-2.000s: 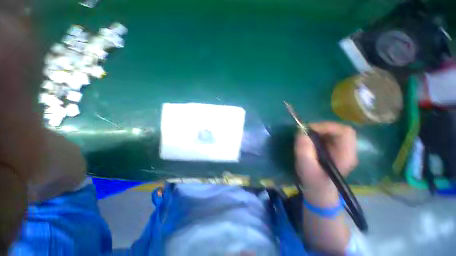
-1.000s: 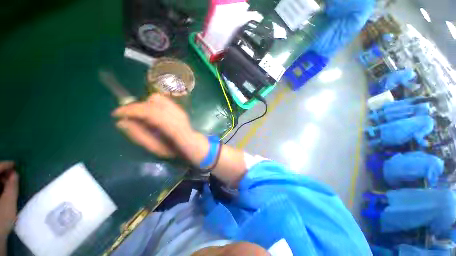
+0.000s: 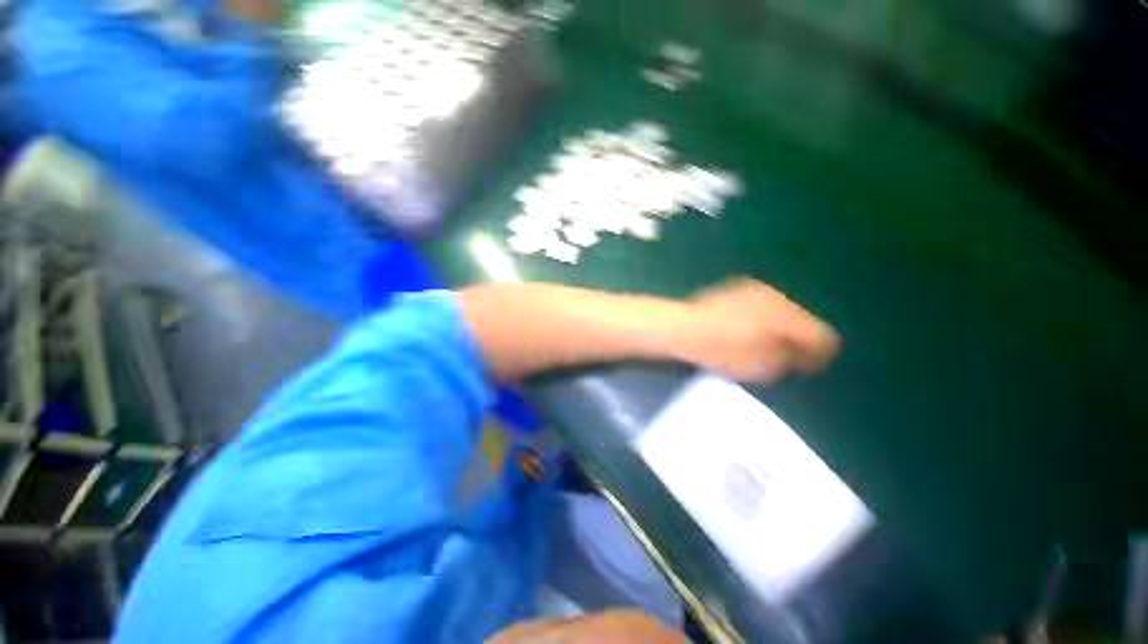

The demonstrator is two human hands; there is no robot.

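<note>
The picture is blurred. My left hand (image 3: 762, 333) reaches in from the left in a blue sleeve and hovers by the upper end of the white foam pad (image 3: 806, 535). Its fingers are drawn together, and blur hides whether they hold something. The pad lies slanted on the green mat and has a faint greyish round patch; I cannot tell if this is a mark or an object. A pile of small silver-white battery cells (image 3: 617, 195) lies beyond my left forearm. My right hand is not in view.
A large silvery tray (image 3: 390, 94) of pockets stands at the upper left, beside another person's blue sleeve (image 3: 139, 88). A few loose white pieces (image 3: 674, 66) lie above the pile. A thin blurred upright thing (image 3: 1051, 591) shows at the lower right.
The view has swung from the right side to the left. The tray and pile are now in view. My left hand now shows by the pad; my right hand has left the picture.
</note>
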